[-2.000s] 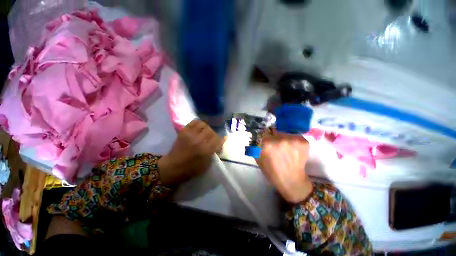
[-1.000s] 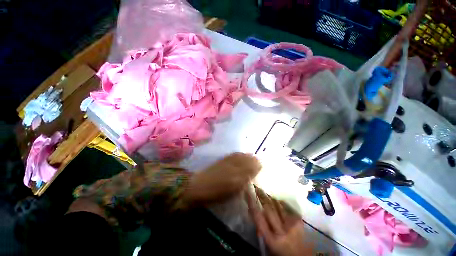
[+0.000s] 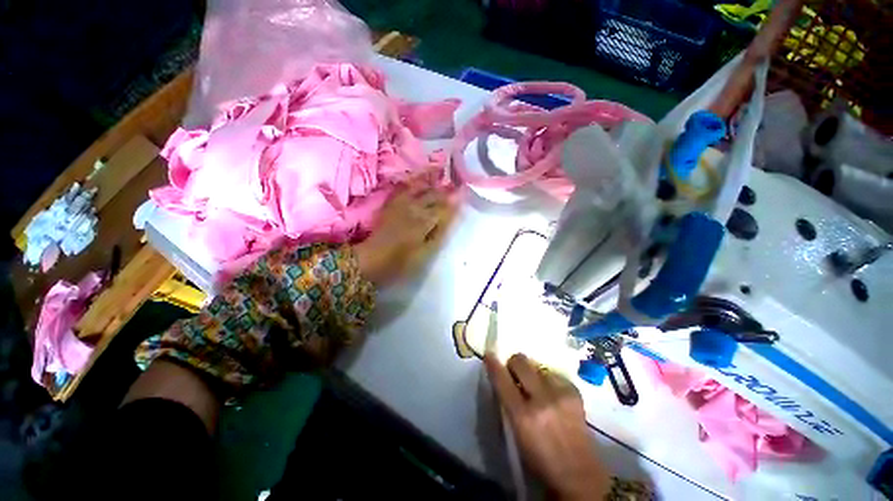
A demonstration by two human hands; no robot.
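Note:
The pile of pink pieces (image 3: 284, 161) lies on the left of the white table. My left hand (image 3: 406, 230) is at the pile's right edge, blurred; its fingertips are over pink cloth and I cannot tell whether they grip a piece. My right hand (image 3: 539, 406) is in front of the needle area and pinches the white elastic (image 3: 492, 333), whose end points up past the fingertips while the rest hangs down toward the lap. The presser foot and needle area (image 3: 578, 318) is under the bright lamp, partly behind the blue and clear guard (image 3: 676, 269).
The sewing machine head (image 3: 822, 284) fills the right side. Pink scraps (image 3: 749, 431) lie under its arm. Pink loops (image 3: 519, 176) lie behind the pile, beside a clear plastic bag (image 3: 284, 49). A wooden bench (image 3: 127, 186) holds pale and pink scraps. A blue crate (image 3: 656, 44) stands behind.
My left hand has left the needle area, then my right hand, and moved up-left to the pile. My right hand now holds the elastic's end up. The view has swung left since the oldest frame.

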